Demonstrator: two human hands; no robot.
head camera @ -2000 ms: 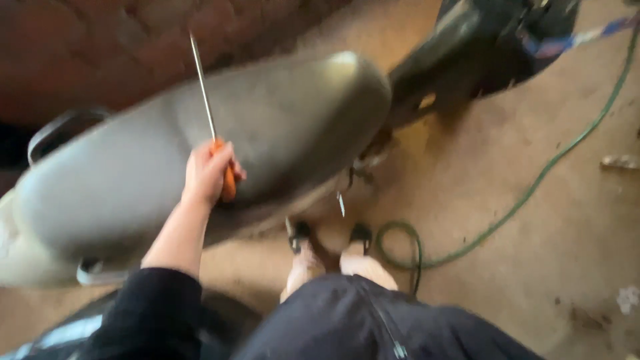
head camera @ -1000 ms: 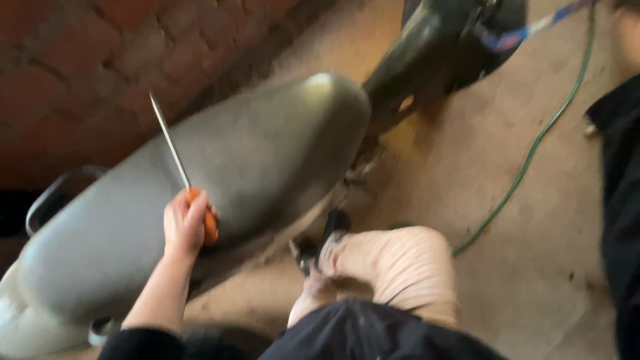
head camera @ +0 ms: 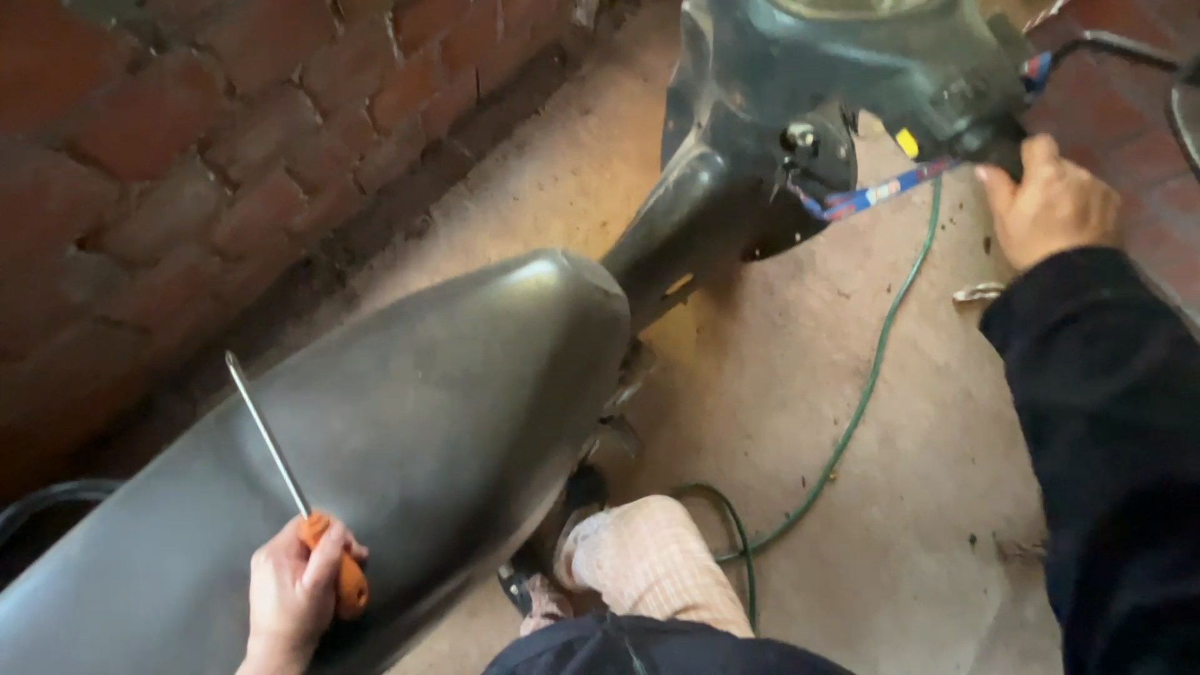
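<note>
My left hand (head camera: pixel 298 586) is closed around the orange handle of a long screwdriver (head camera: pixel 272 445), its shaft pointing up and to the left above the seat. Beneath it stretches the dark seat of a motor scooter (head camera: pixel 450 375). At the upper right, my right hand (head camera: pixel 1059 206) grips the black handlebar grip (head camera: pixel 998 141) of the scooter. A blue and red lanyard (head camera: pixel 891 189) hangs from the ignition area (head camera: pixel 802 141) and reaches toward that grip.
A brick wall (head camera: pixel 234 159) runs along the left side. A green hose or cord (head camera: pixel 872 375) curves over the concrete floor (head camera: pixel 937 506). The scooter's mirror stem (head camera: pixel 1116 42) juts out at the top right, and a black rail (head camera: pixel 56 497) is beside the seat at left.
My right hand, out of view two seconds ago, now holds the handlebar grip. The left hand still holds the screwdriver over the seat. The view has shifted toward the handlebar.
</note>
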